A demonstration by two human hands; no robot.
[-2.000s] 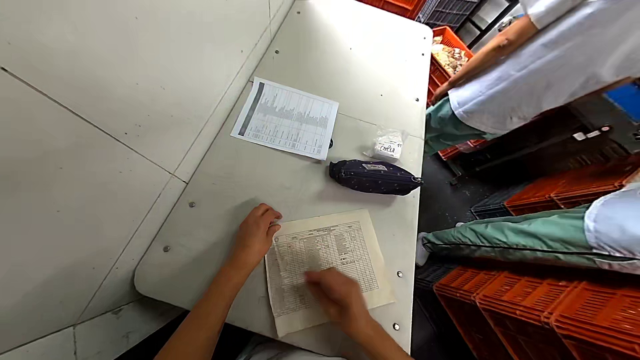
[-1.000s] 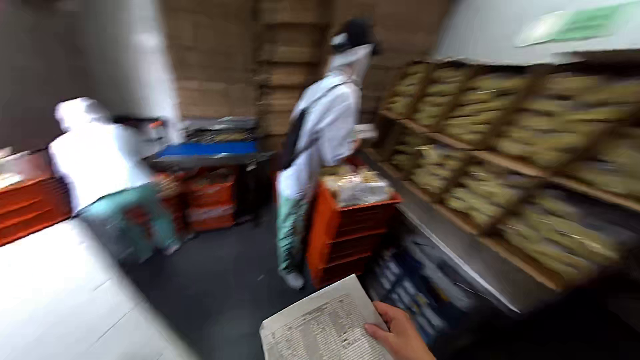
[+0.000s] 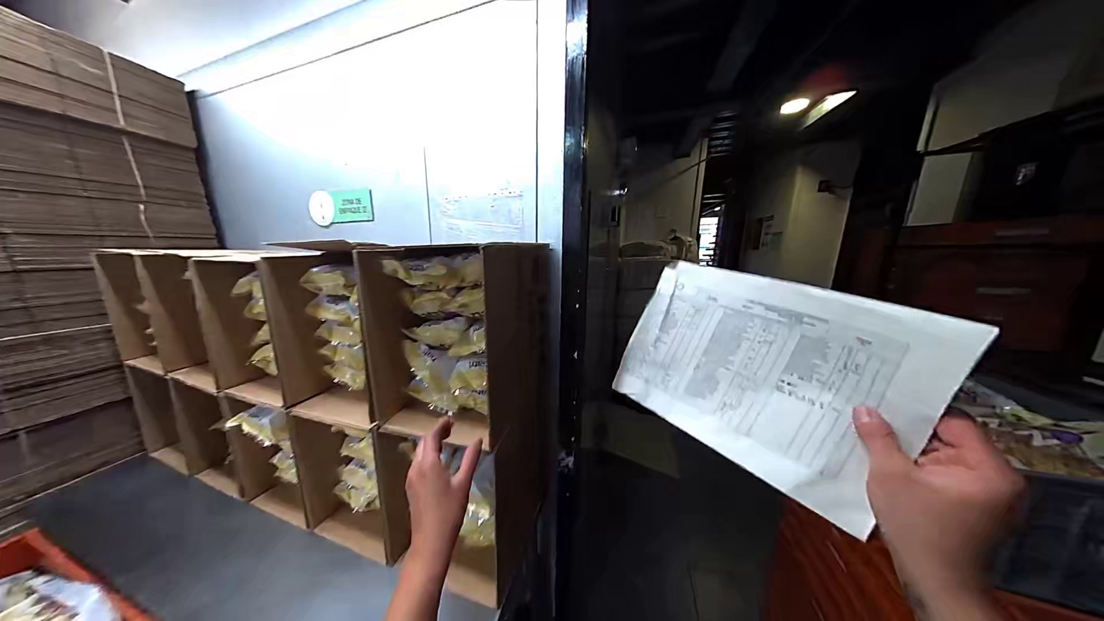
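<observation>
My right hand [image 3: 940, 492] grips the lower right edge of a printed paper form [image 3: 768, 388], thumb on top, held up at the right. The form bears printed tables and writing. My left hand [image 3: 442, 483] is raised with fingers apart and holds nothing. It appears in front of the lower right part of open cardboard boxes [image 3: 375, 345], stacked in two rows on their sides. Yellowish plastic bags of packed goods [image 3: 448, 362] fill several of the boxes; whether my left hand touches a box or bag, I cannot tell.
Tied stacks of flat cardboard [image 3: 86, 216] rise at the left. The boxes stand on a grey surface [image 3: 198, 526]. An orange crate [image 3: 52, 561] with bagged goods is at the lower left. A dark post [image 3: 573, 259] borders a dark passage. More packets [image 3: 1026, 423] lie at the right.
The view has swung from the table, past co-workers, to the box shelves. The paper, on the table two seconds ago, is now lifted in my right hand. My left hand has come back into view.
</observation>
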